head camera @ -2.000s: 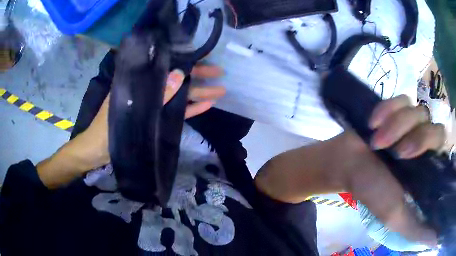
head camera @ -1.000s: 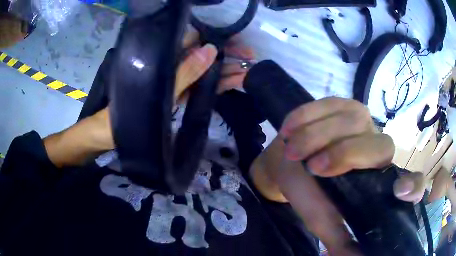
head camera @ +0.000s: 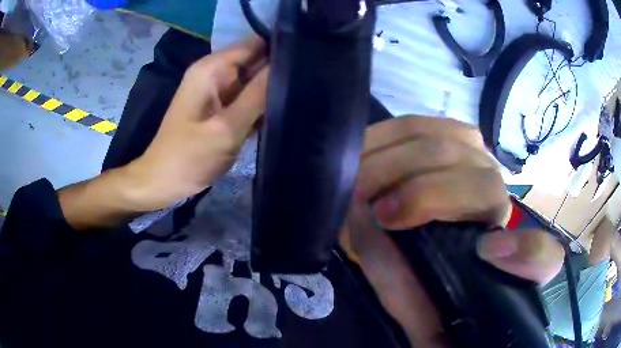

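A black padded headband [head camera: 310, 143] stands upright in front of my chest, its broad outer face towards me. My left hand [head camera: 211, 119] grips it from the left side; the fingertips are hidden behind it. My right hand [head camera: 436, 177] is shut on a thick black electric screwdriver [head camera: 476, 285], whose cord trails at the right. The front part and tip of the screwdriver are hidden behind my fingers and the headband. A thin dark curved part, perhaps a yoke arm, shows left of the headband's top.
On the white foam sheet [head camera: 415, 75] lie a loose yoke [head camera: 476, 64] and another headband [head camera: 496, 102] with wires. More black parts lie on cardboard [head camera: 579, 204] at right. Clear plastic [head camera: 60, 24] is at upper left. Another person's arm shows at the right edge.
The headband has moved right and turned, so its broad face covers the screwdriver's front. My left hand has moved behind its left edge. The right hand has first come left, then stayed near.
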